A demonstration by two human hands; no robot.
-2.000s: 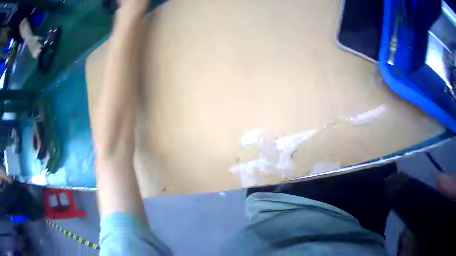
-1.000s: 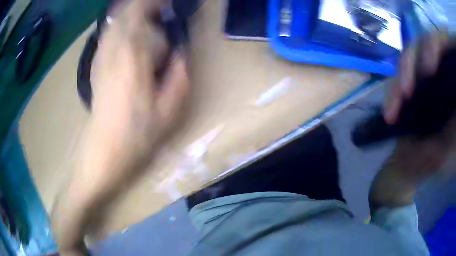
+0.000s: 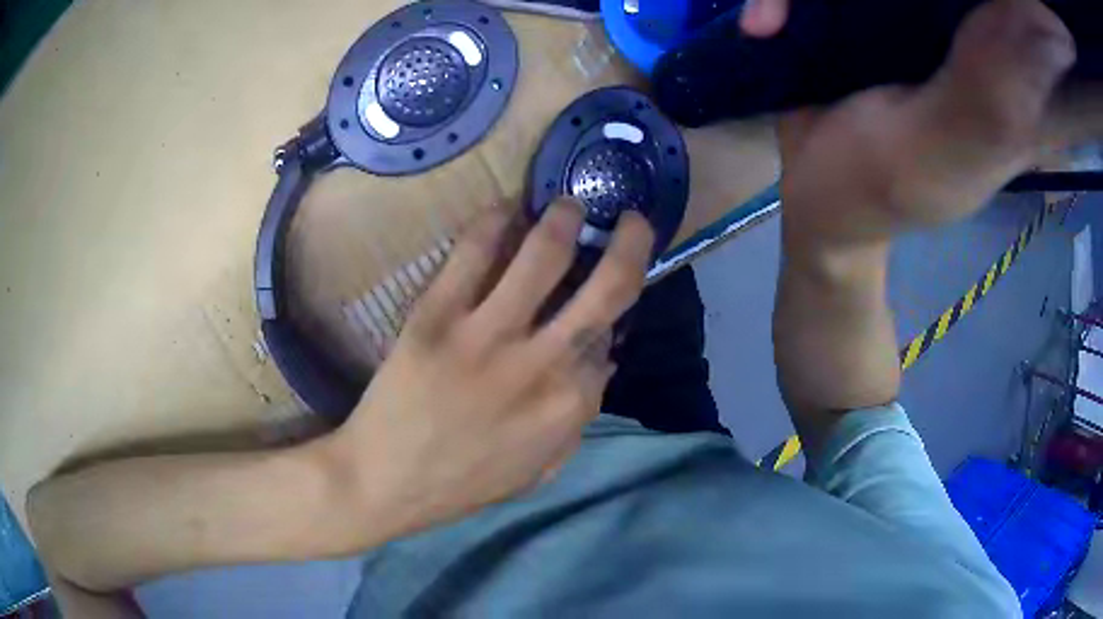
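A headset lies on the tan cardboard (image 3: pixel 121 242) with its two ear cups facing up. The far ear cup (image 3: pixel 423 85) shows a perforated grille and two white ovals. My left hand (image 3: pixel 484 363) rests its fingertips on the nearer ear cup (image 3: pixel 611 169), covering its lower part. The curved headband (image 3: pixel 284 278) runs on the left and goes partly behind my left hand. My right hand (image 3: pixel 919 145) is closed around the thick black electric screwdriver (image 3: pixel 810 61), whose front end is beside the nearer ear cup. Its bit is not clearly visible.
Part of the blue tray (image 3: pixel 641 30) shows at the top edge, behind the screwdriver. The table edge (image 3: pixel 726 230) runs close to the nearer ear cup. On the floor are yellow-black tape (image 3: pixel 968 308) and a blue crate (image 3: pixel 1022 526) at lower right.
The headset now lies on the cardboard in front of me, with my left hand on its nearer cup. My right hand has brought the screwdriver over the table edge. The view has turned.
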